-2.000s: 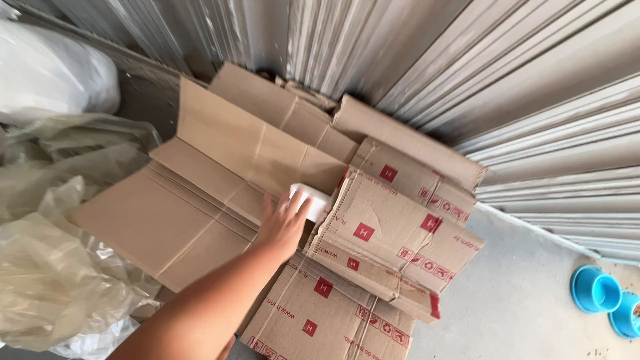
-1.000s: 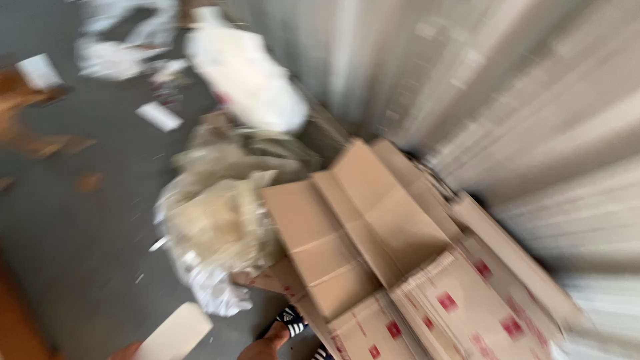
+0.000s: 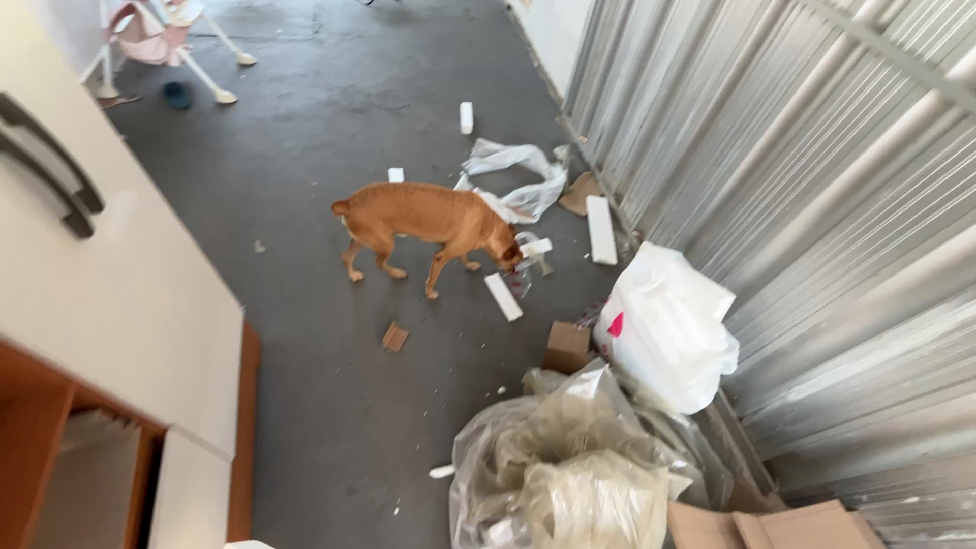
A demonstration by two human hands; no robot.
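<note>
Neither of my hands shows in the head view. At the bottom edge, left of centre, a small tip of a white piece (image 3: pixel 248 544) pokes in; what holds it is out of frame. White foam strips lie scattered on the grey floor, one (image 3: pixel 503 297) near a brown dog's head and a longer one (image 3: pixel 601 230) by the metal wall. A crumpled clear plastic bag (image 3: pixel 526 171) lies beyond the dog. Crumpled plastic film (image 3: pixel 595 473) is heaped at the bottom, beside flattened cardboard (image 3: pixel 778 526) in the lower right corner.
The brown dog (image 3: pixel 419 213) stands mid-floor, head lowered to the scraps. A full white plastic bag (image 3: pixel 667 328) leans by the corrugated metal wall (image 3: pixel 762 198). A cabinet with white doors (image 3: pixel 114 252) fills the left side. A pink folding seat with white legs (image 3: pixel 149 38) stands at the back left.
The view has swung from the cardboard stack to the floor and cabinet. Two seconds ago a hand was at a white piece on the cardboard; now no hand is in view.
</note>
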